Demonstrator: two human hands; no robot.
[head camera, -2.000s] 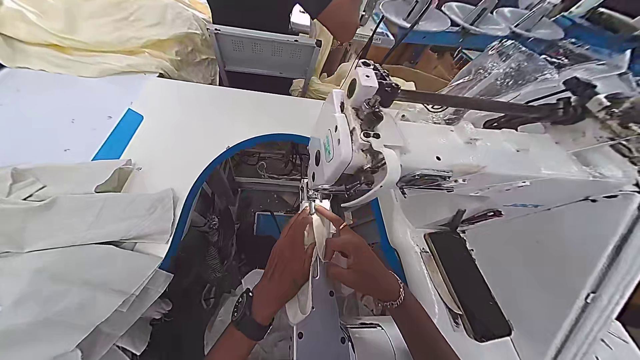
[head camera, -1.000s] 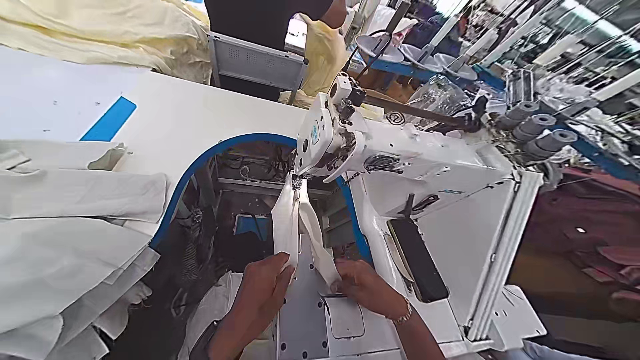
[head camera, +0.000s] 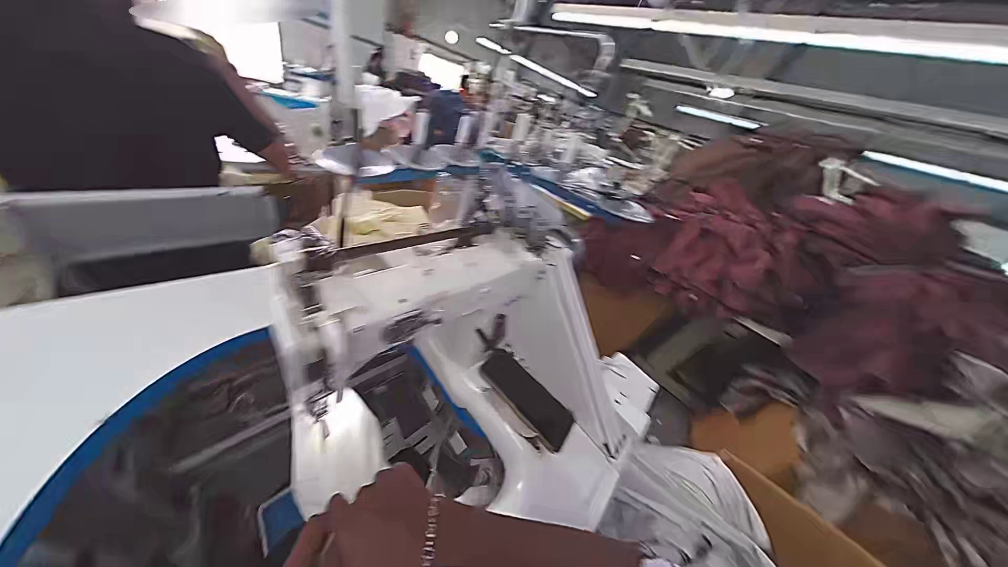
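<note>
The white fabric piece (head camera: 339, 449) hangs at the needle end of a white industrial sewing machine (head camera: 449, 291), low and left of centre. My right hand (head camera: 382, 516), with a chain bracelet at the wrist, is closed on the lower edge of this fabric; its fingers are partly hidden and blurred. Beside it at the bottom edge shows a bit of skin, and I cannot tell whether it belongs to my left hand or to my right fingers. A dark flat phone-like object (head camera: 528, 400) lies on the machine's bed.
A white table (head camera: 118, 346) with a blue-edged cutout curves round the machine's left side. Behind it are a grey chair back (head camera: 150, 228) and a person in dark clothes (head camera: 110, 94). Maroon fabric heaps (head camera: 732, 260) and a cardboard box (head camera: 795, 512) stand to the right.
The view has swung strongly right and up. Two seconds ago both hands were close under the machine head; one second ago they held the fabric lower down, apart from the needle.
</note>
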